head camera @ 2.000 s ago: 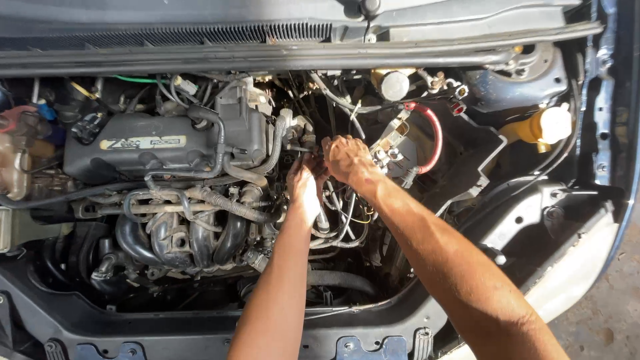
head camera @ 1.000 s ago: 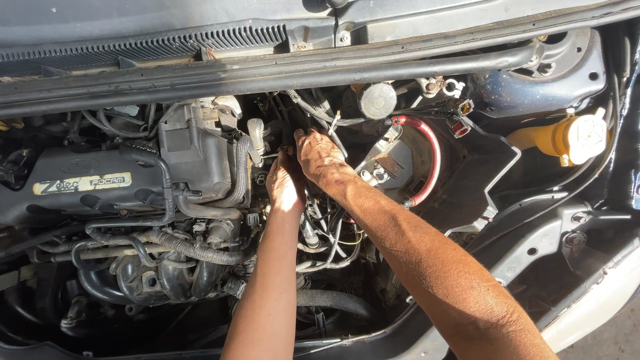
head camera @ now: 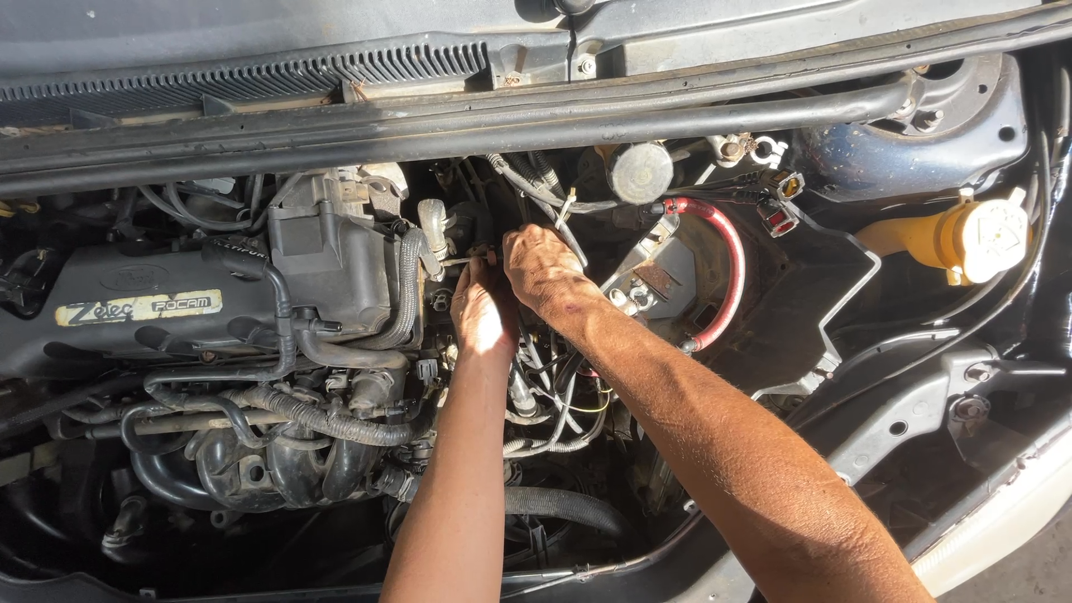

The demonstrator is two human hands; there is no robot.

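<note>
My left hand point(head camera: 484, 308) reaches into the engine bay right of the black plastic engine cover point(head camera: 209, 293). Its fingertips are at a small, thin part beside a pale hose elbow point(head camera: 433, 224); what they hold is too hidden to name. My right hand point(head camera: 544, 266) is curled just beside it, its knuckles up and its fingertips out of sight, near a wiring harness point(head camera: 548, 197). A red hose point(head camera: 730, 268) curves to the right of my right wrist. Loose wires point(head camera: 557, 402) lie below, between my forearms.
Above the hands a long black bar point(head camera: 469, 138) crosses the bay. Unplugged connectors point(head camera: 779, 219) lie at the right, near a yellow reservoir neck with a cap point(head camera: 992, 239). A ribbed hose point(head camera: 569, 507) and the front edge of the bay point(head camera: 620, 574) are below.
The view has shifted closer to the engine bay. Both hands stay close together in the same area beside the engine; no clear release or new hold shows.
</note>
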